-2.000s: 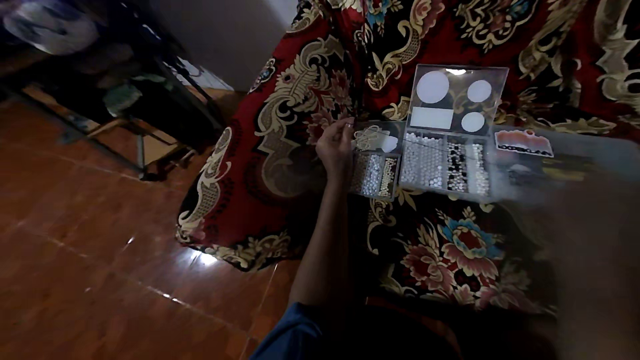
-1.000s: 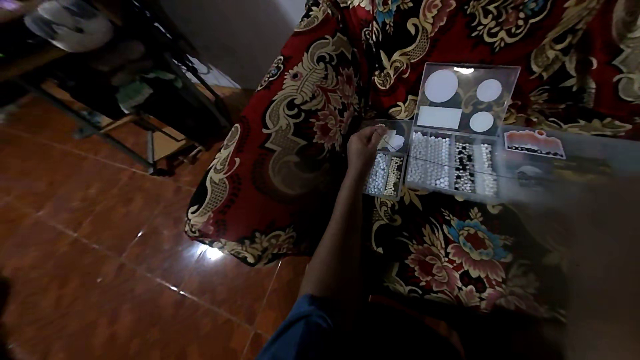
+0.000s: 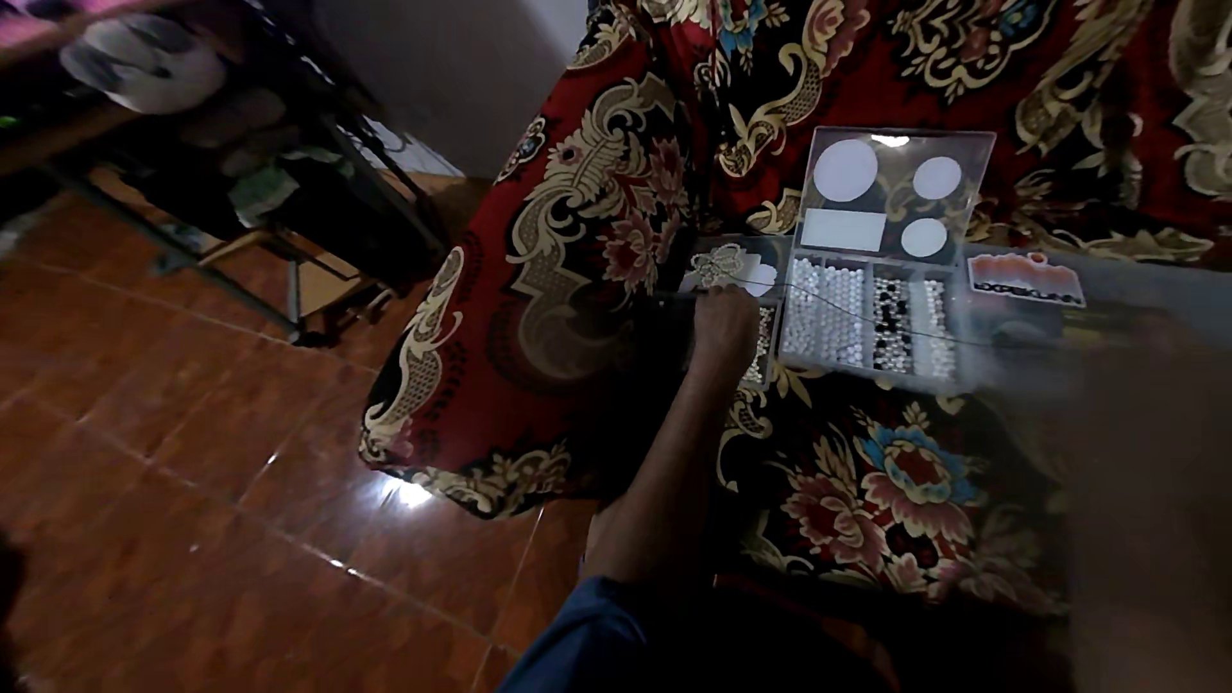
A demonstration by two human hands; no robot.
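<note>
My left hand [image 3: 727,322] reaches over a small clear box of beads [image 3: 763,346], its fingers bent down beside a pale beaded piece [image 3: 720,265] and a white cutout. Its fingertips are hidden. A thin dark thread [image 3: 866,318] runs from beside that hand, across a larger compartmented box of white, black and silvery beads [image 3: 833,313], towards the right. At the right edge my right hand [image 3: 1145,351] is a dark blur over a clear plastic surface; its fingers and anything in them cannot be made out.
The larger box's raised lid [image 3: 895,207] bears white round and rectangular labels. A red-and-white printed tag [image 3: 1025,279] lies right of it. Patterned red, black and gold fabric [image 3: 577,289] covers the seat. At left stand a metal-framed rack [image 3: 192,250] and tiled floor [image 3: 241,481].
My left hand was beside the small box's left edge two seconds ago, then over its upper part; now it is lower, over the beads. The thread now shows more plainly. The right arm stays blurred.
</note>
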